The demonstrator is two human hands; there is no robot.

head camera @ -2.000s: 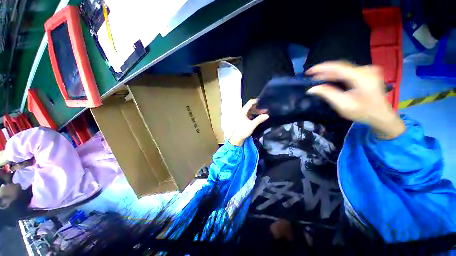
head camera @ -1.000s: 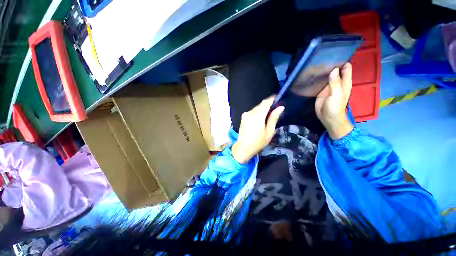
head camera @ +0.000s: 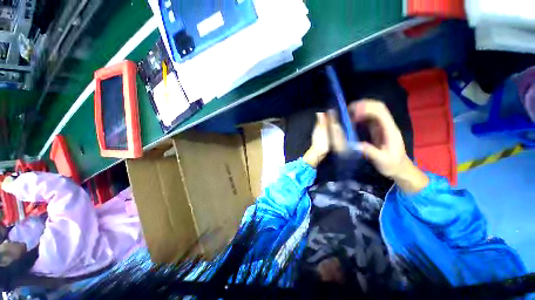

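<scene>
A slim blue closed tablet (head camera: 341, 101) is held nearly edge-on over my lap, its lower end blurred. My left hand (head camera: 321, 139) is against its left side, partly blurred. My right hand (head camera: 381, 140) is on its right side, fingers curled, thumb and fingertips at the lower edge. The tablet's faces are mostly hidden at this angle.
Green bench (head camera: 340, 29) holds a blue back cover (head camera: 208, 24) on white sheets (head camera: 252, 61), an open tablet body (head camera: 166, 94) and a red tray (head camera: 135, 111) with a dark tablet. Cardboard box (head camera: 214, 184) left of my lap; empty red tray (head camera: 431, 126) right. Person in pink (head camera: 76, 217) far left.
The tablet has turned from showing its screen to nearly edge-on. Both hands have come closer together around it. My view has shifted, bringing the blue cover and more bench into sight.
</scene>
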